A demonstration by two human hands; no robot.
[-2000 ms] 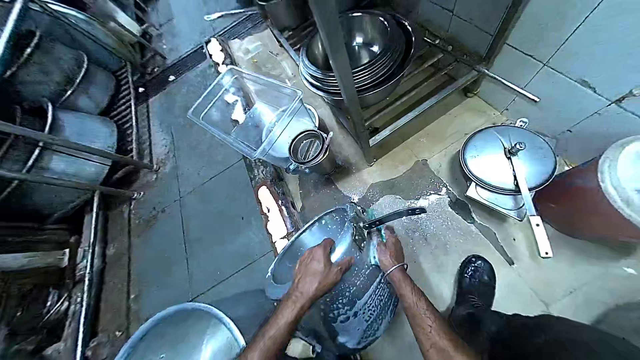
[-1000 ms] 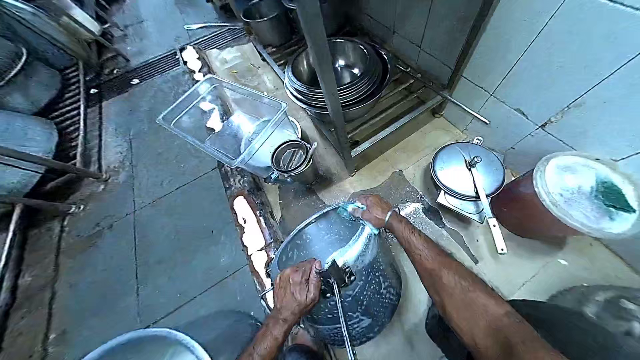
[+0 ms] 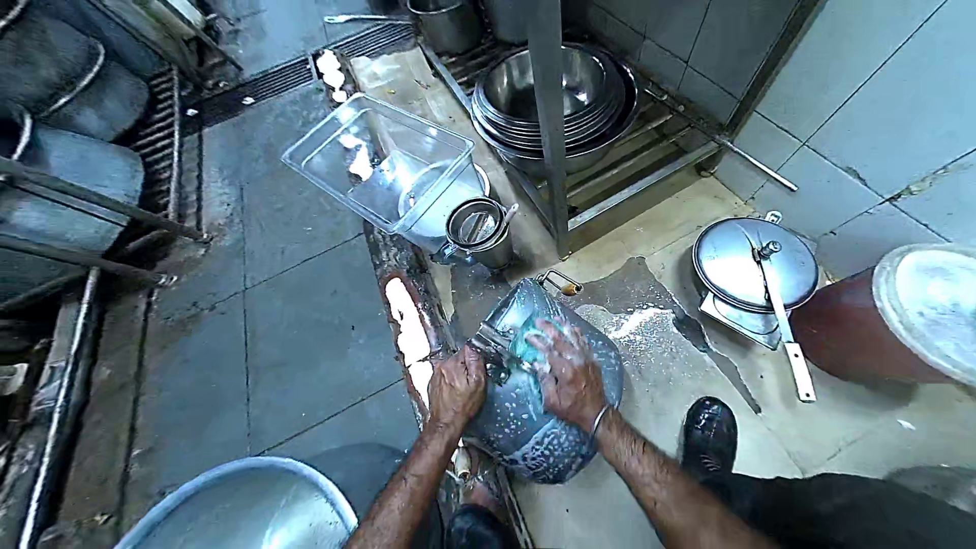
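A soapy metal pot point(image 3: 526, 427) lies tilted on its side on the wet floor between my feet, with suds over its outer wall. My left hand point(image 3: 457, 385) is closed on the pot's metal side handle, near the rim. With my right hand point(image 3: 568, 374) I press a green scouring pad point(image 3: 531, 341) against the pot's wall beside that handle. A second handle with a wooden grip point(image 3: 568, 288) shows at the pot's far side. The pot's inside is hidden from view.
Ahead are a clear plastic bin point(image 3: 381, 164) and a metal mug point(image 3: 480, 229). Nested steel bowls point(image 3: 549, 99) sit on a rack. On the right stand a lidded pan point(image 3: 751, 263) and a reddish-brown drum point(image 3: 846, 328). A large pot point(image 3: 252, 503) is at bottom left.
The pot has turned from showing its open mouth to showing its soapy outer side. My right hand has moved from the rim onto the outer wall with the pad.
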